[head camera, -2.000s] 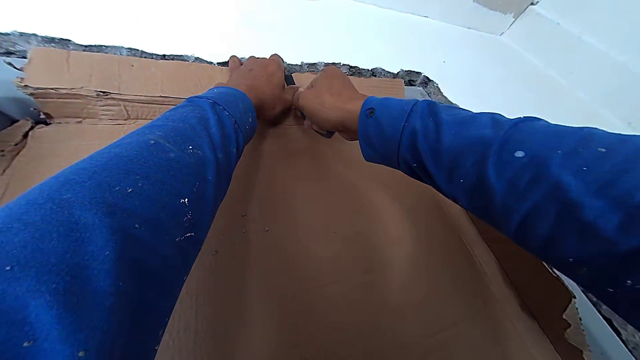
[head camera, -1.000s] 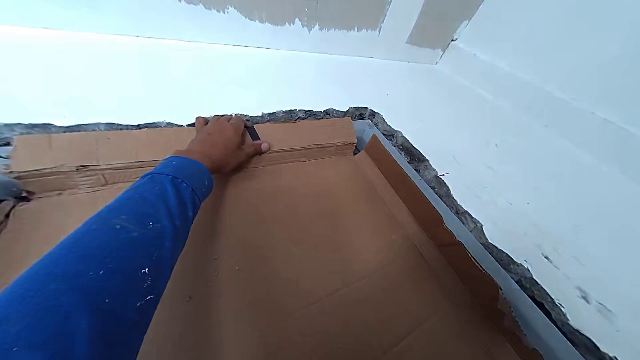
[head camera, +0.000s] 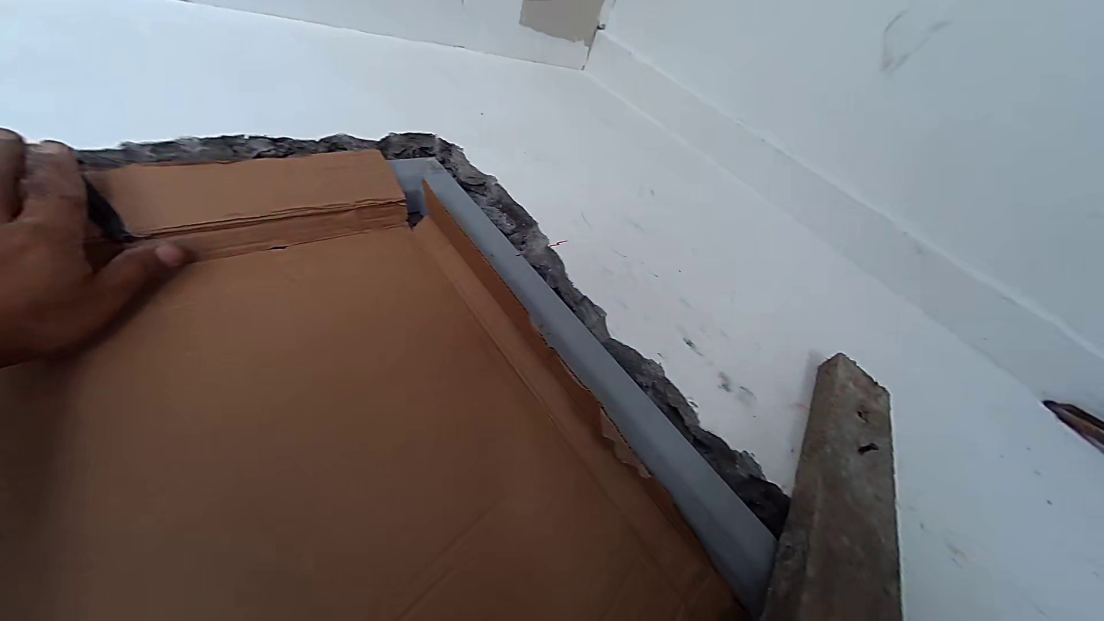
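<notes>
At the left edge, my left hand (head camera: 60, 259) presses on the folded upper flap of a large brown cardboard sheet (head camera: 328, 371). A narrow black item (head camera: 105, 211), which I cannot identify, lies between its fingers and thumb; whether the hand grips it or only rests beside it is unclear. The cardboard covers the inside of a grey frame (head camera: 552, 319), whose top corner and right side show. Its right edge is folded up along that frame. My right hand is out of view.
Rough broken mortar (head camera: 517, 216) borders the frame in a white wall (head camera: 673, 285). A weathered wooden board (head camera: 841, 483) stands against the wall at the lower right. A dark pointed object (head camera: 1074, 421) is at the right edge. A beige patch (head camera: 562, 19) shows above.
Two seconds ago both hands were together at the top flap; my right hand has since left the view. My left hand stays at the flap. The view has shifted right, bringing in the wooden board.
</notes>
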